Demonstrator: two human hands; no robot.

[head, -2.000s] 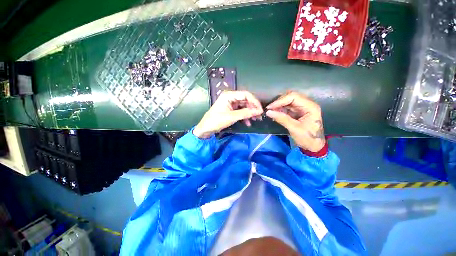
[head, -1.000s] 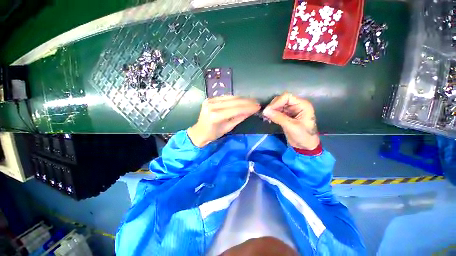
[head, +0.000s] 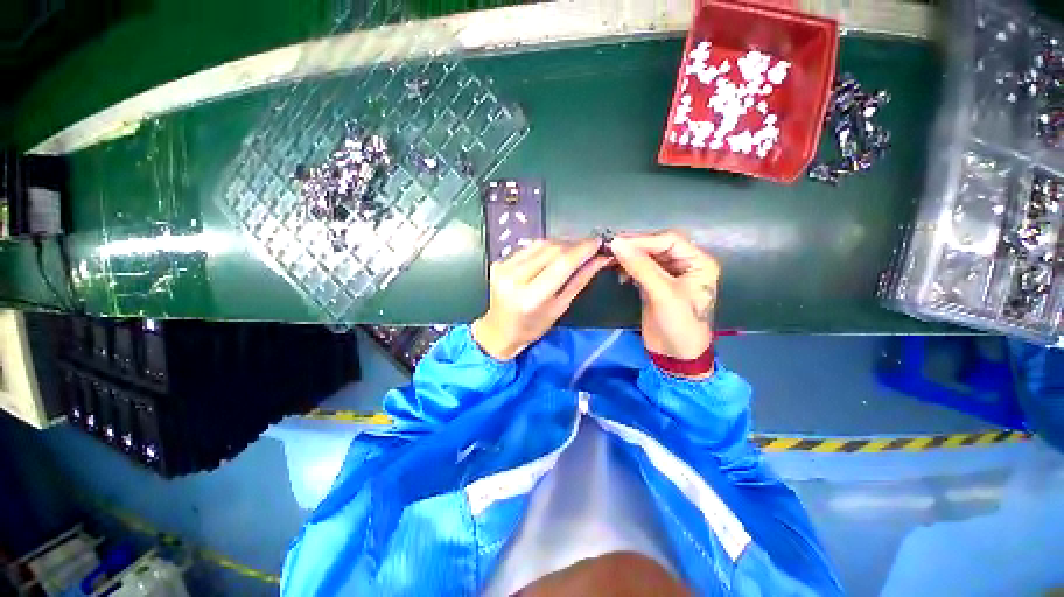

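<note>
My left hand [head: 533, 292] and my right hand [head: 673, 286] meet fingertip to fingertip above the near part of the green bench. Between their fingertips is a small dark metal part [head: 607, 241], too small to make out in detail. Both hands pinch at it. A black housing [head: 513, 210] with small white marks lies flat just beyond my left hand, its near end hidden by the fingers. A red parts bin [head: 805, 99] with small white parts [head: 733, 99] in it sits farther off to the right. Small metal parts [head: 855, 131] lie loose beside it.
A clear blister tray [head: 467, 117] with heaped metal parts [head: 347, 175] lies at left. A clear compartment tray [head: 963, 251] is at the right bench edge. Black carrier trays [head: 210, 391] are stacked below the bench at left. A pale rail [head: 583, 23] runs along the back.
My left fingers have closed in on the small part beside my right fingertips. The bench and its things sit slightly lower in the picture than one second ago.
</note>
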